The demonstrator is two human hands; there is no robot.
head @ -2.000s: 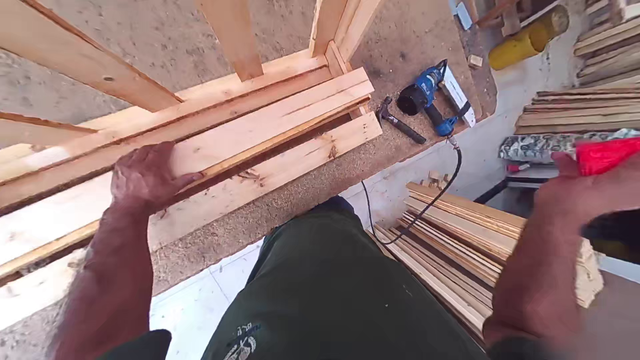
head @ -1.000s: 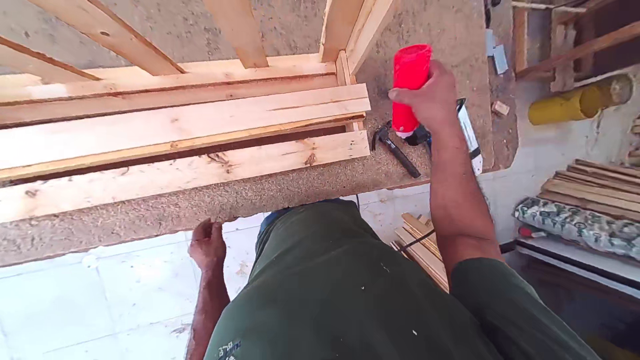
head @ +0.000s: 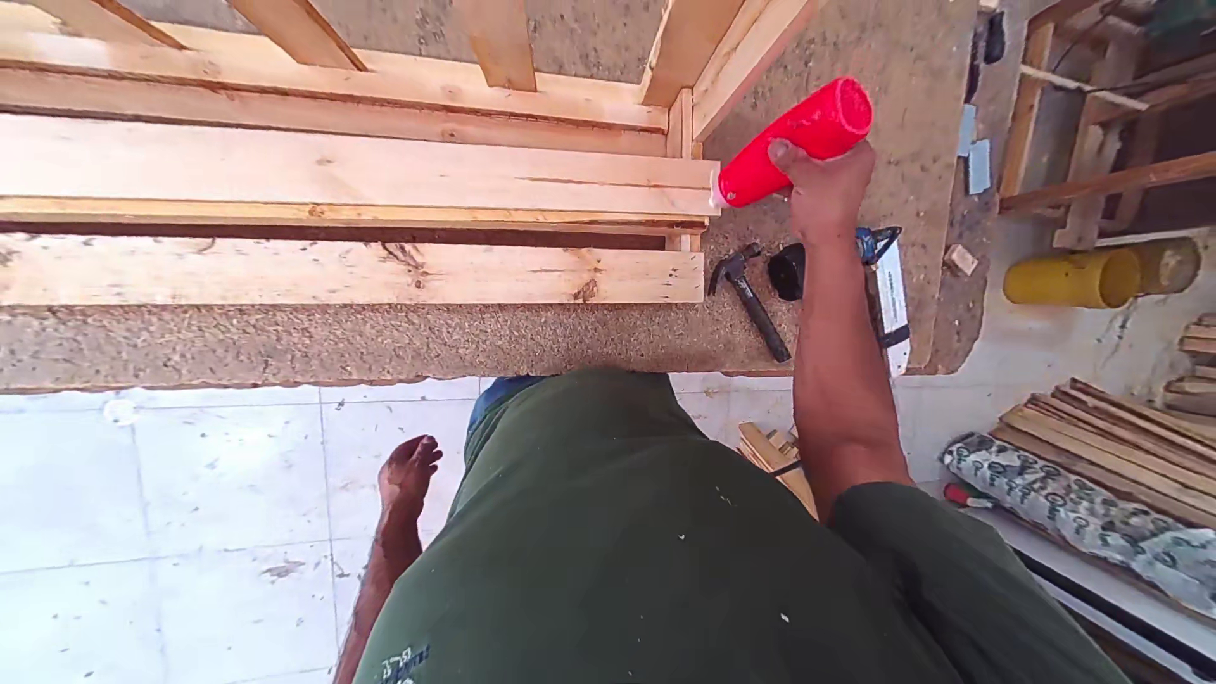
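My right hand [head: 828, 190] grips a red squeeze bottle [head: 793, 138], tilted so that its pale tip meets the right end of an upper wooden board [head: 380, 171]. That board lies on a slatted wooden frame [head: 570, 95]. Nearer to me runs a second board [head: 475, 271] with knots and small dark marks at its end. My left hand [head: 408, 470] hangs below the bench edge, fingers partly curled, touching nothing that shows. A claw hammer [head: 755, 304] lies just right of the boards. Behind my right forearm a blue power tool [head: 876, 245] is partly hidden.
The particleboard bench [head: 380, 342] ends just in front of my body. A small wood block [head: 961, 259] is near its right edge. On the right are a yellow cylindrical container [head: 1073, 278], stacked wood strips [head: 1121, 446], a patterned wrapped roll [head: 1073, 503] and a wooden stand [head: 1083, 133].
My right hand has brought the red bottle from the far right over to the end of the upper board. My left hand has left that board and dropped below the bench edge.
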